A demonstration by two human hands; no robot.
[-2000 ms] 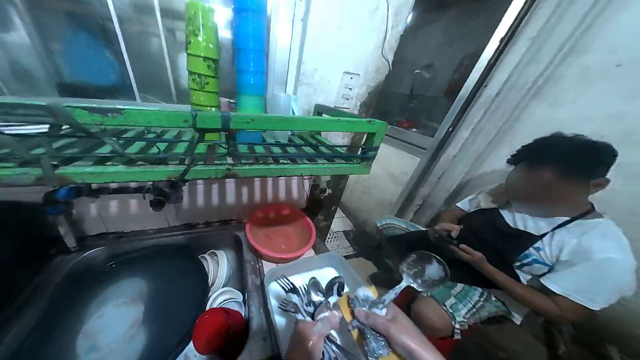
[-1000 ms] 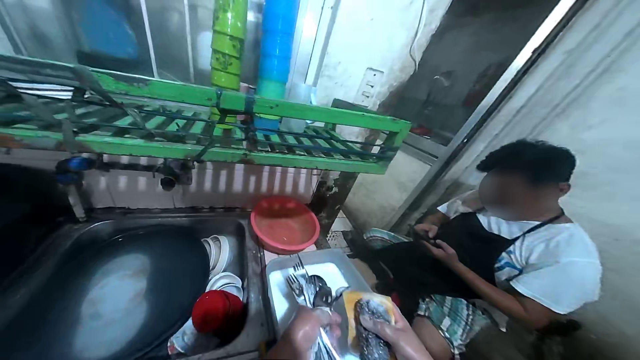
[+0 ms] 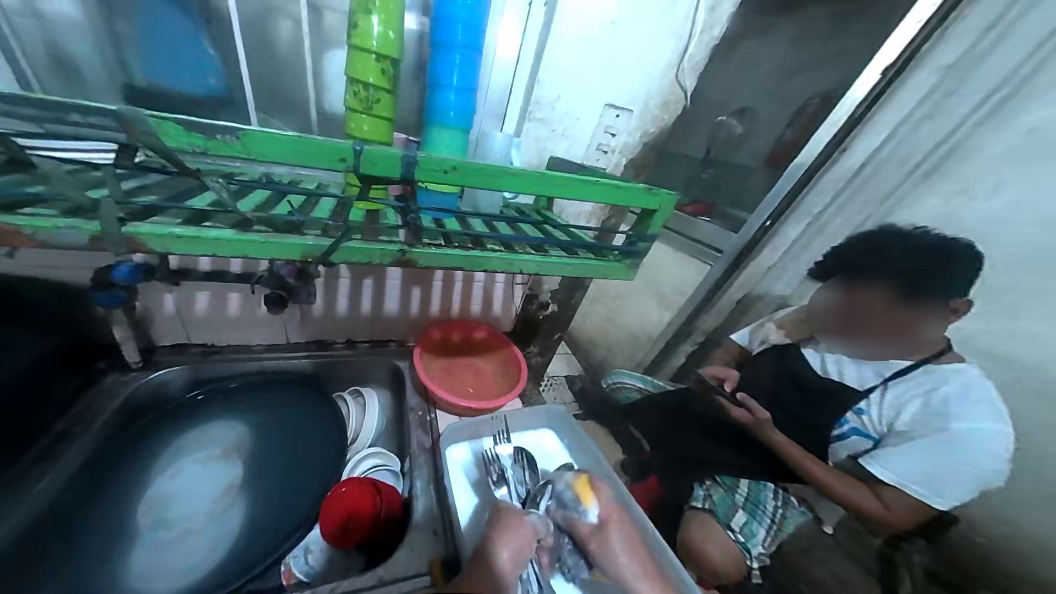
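Note:
My left hand (image 3: 507,536) is closed around a bunch of metal forks and spoons (image 3: 516,474), whose heads point away from me. Against the spoons, my right hand (image 3: 606,528) grips a yellow sponge (image 3: 586,495) together with grey, shiny, crumpled material that I cannot name for certain. Both hands are over a white plastic tub (image 3: 468,474). The lower ends of the cutlery are partly hidden by my fingers.
Left of the tub, a metal sink (image 3: 425,495) holds a large dark round vessel (image 3: 206,478), white dishes (image 3: 363,421) and a red bowl (image 3: 360,511). A red basin (image 3: 470,371) sits behind the tub. A green rack (image 3: 495,260) hangs above. A person (image 3: 907,396) sits at right.
My right hand with the sponge has moved against the cutlery in my left hand; a second ago it was a little to the right of it. The sponge shows less now.

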